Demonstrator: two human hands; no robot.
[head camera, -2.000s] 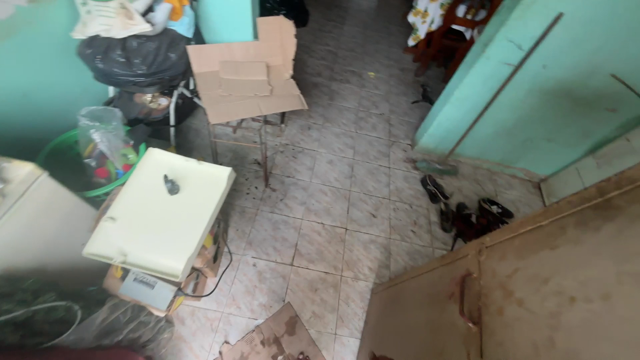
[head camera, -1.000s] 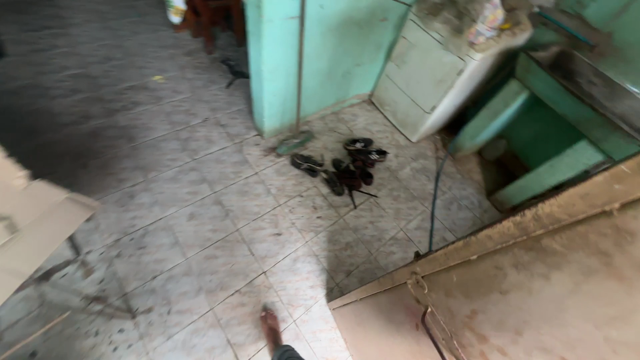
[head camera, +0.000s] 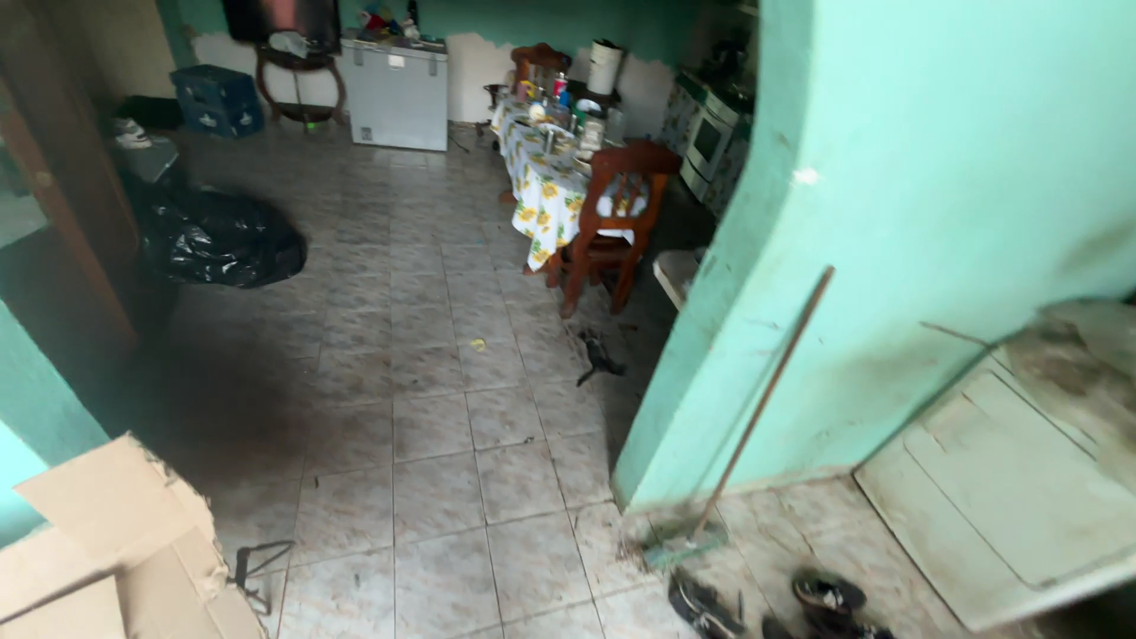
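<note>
Neither my left hand nor my right hand shows in the head view, so what they hold or touch is hidden. A broom (head camera: 770, 399) leans on the green wall, its bristle head down on the tiled floor. Dark shoes (head camera: 706, 608) lie just below it. At the lower left are pieces of cardboard (head camera: 115, 550). A small dark animal, seemingly a cat (head camera: 600, 357), is on the floor near a carved wooden chair (head camera: 612, 222).
A table with a sunflower cloth (head camera: 550, 200) stands beyond the wall's edge. Farther back are a chest freezer (head camera: 399, 98) and blue crates (head camera: 217, 102). A black plastic bag (head camera: 222, 240) lies at left, and a white appliance (head camera: 1003, 479) stands at right.
The view has swung up and toward the far room, bringing the dining table, freezer and black bag into sight. The bare foot seen one second ago is out of view.
</note>
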